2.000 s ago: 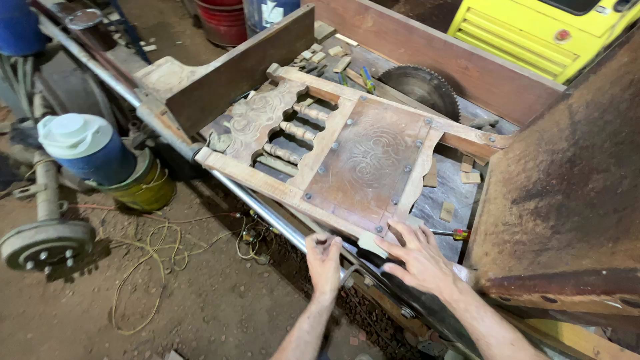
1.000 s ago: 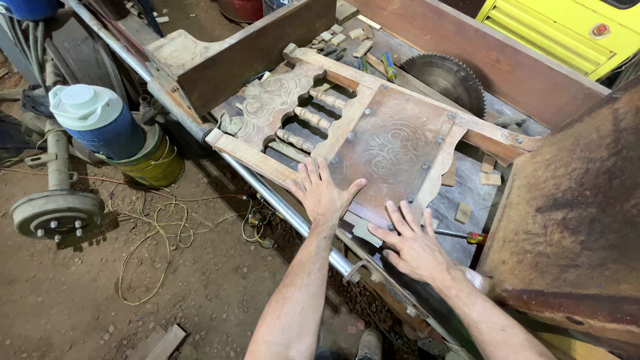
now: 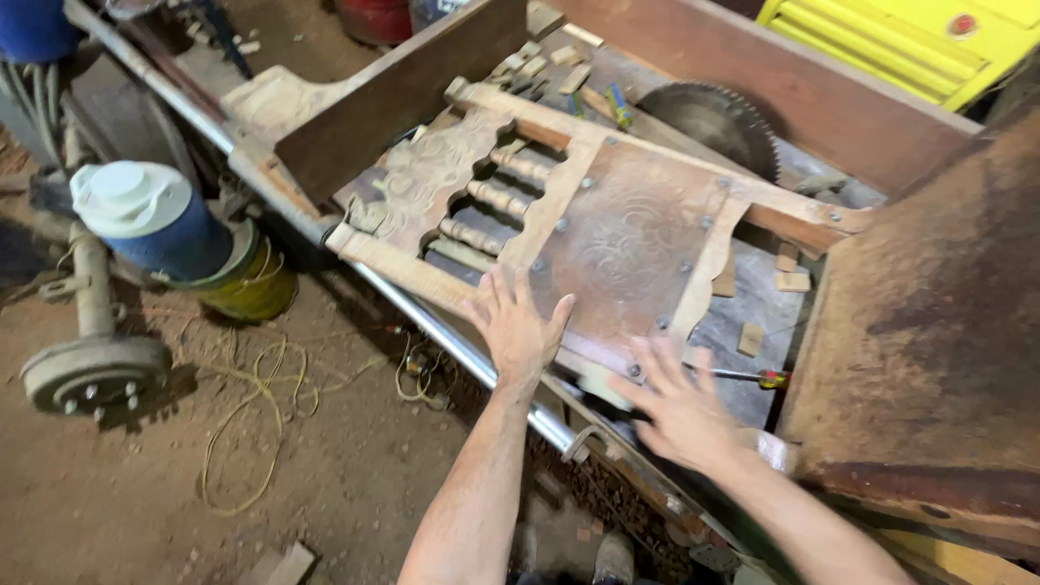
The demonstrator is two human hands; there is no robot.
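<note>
A carved wooden chair back, with turned spindles and a tooled leather panel held by round studs, lies flat across a workbench frame. My left hand rests with fingers spread on its near rail, beside the panel's lower left corner. My right hand, blurred, is over the panel's near right corner, fingers apart and holding nothing. Just right of its fingers, a screwdriver with a red and yellow handle lies under or beside the chair back. A pale piece, partly hidden, shows between my hands.
A circular saw blade and small wood blocks lie behind and right. A large worn brown panel stands at right. A metal pipe runs along the near edge. At left are a blue water jug, a yellow cord and a wheel hub.
My left hand has moved from below the near rail up onto the chair back, its fingers now spread. My right hand stays near the panel's near right corner.
</note>
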